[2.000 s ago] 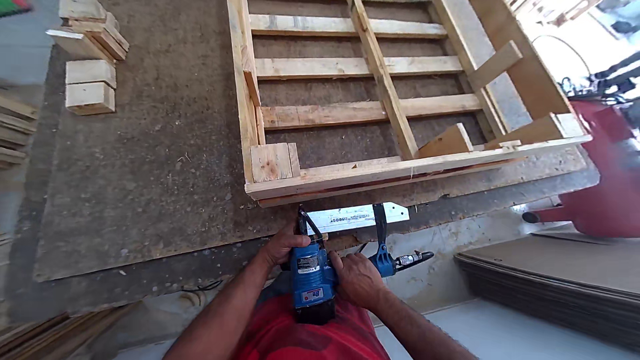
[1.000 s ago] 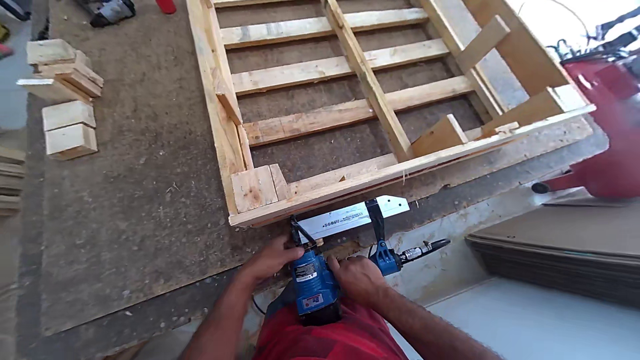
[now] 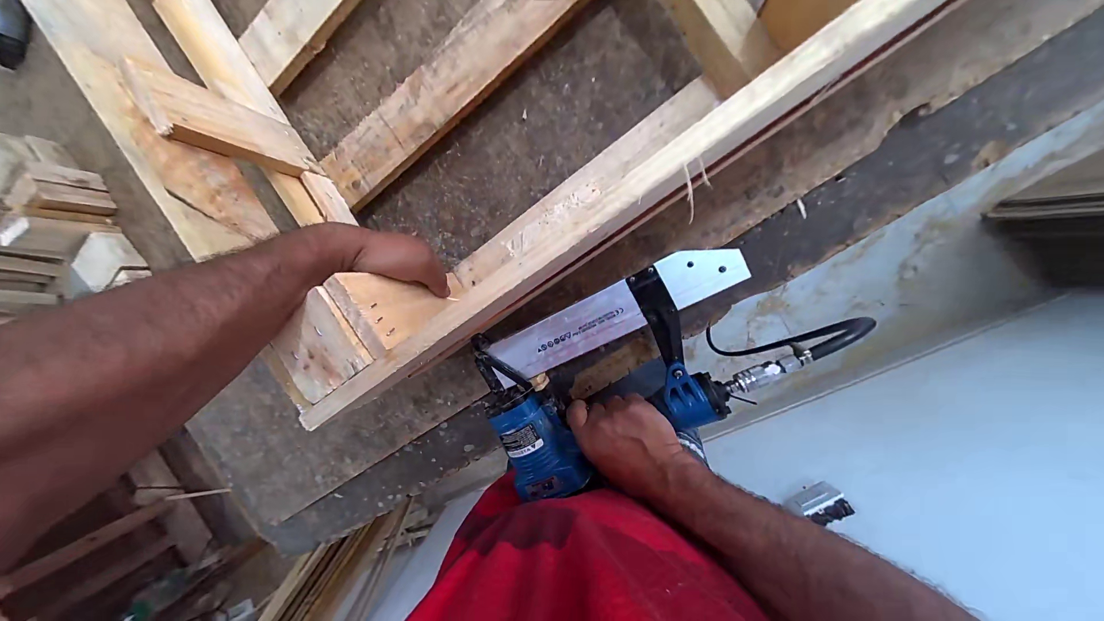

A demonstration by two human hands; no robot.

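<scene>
My right hand (image 3: 625, 435) is closed around the handle of a blue pneumatic nail gun (image 3: 535, 444), held against my red shirt. The gun has a long silver magazine (image 3: 573, 332) with printed writing and an air hose fitting (image 3: 759, 375). My left hand (image 3: 401, 259) reaches over the near corner of a wooden pallet-like frame (image 3: 535, 250), its fingers bent down at a wood block (image 3: 388, 310) in that corner. Whether those fingers grip the block cannot be told. Nail heads show in the block. A short wood piece (image 3: 228, 121) lies across the frame's left side.
Stacked wood blocks (image 3: 65, 194) stand on the worktable (image 3: 293, 457) at the left. Timber pieces (image 3: 103, 543) lie below at the lower left. An air hose (image 3: 849, 332) curves beside the table edge. A small grey object (image 3: 819, 500) is on the pale surface at the right.
My left hand has left the nail gun and moved onto the near corner of the frame. My right hand still holds the gun. The view has moved closer to that corner and turned.
</scene>
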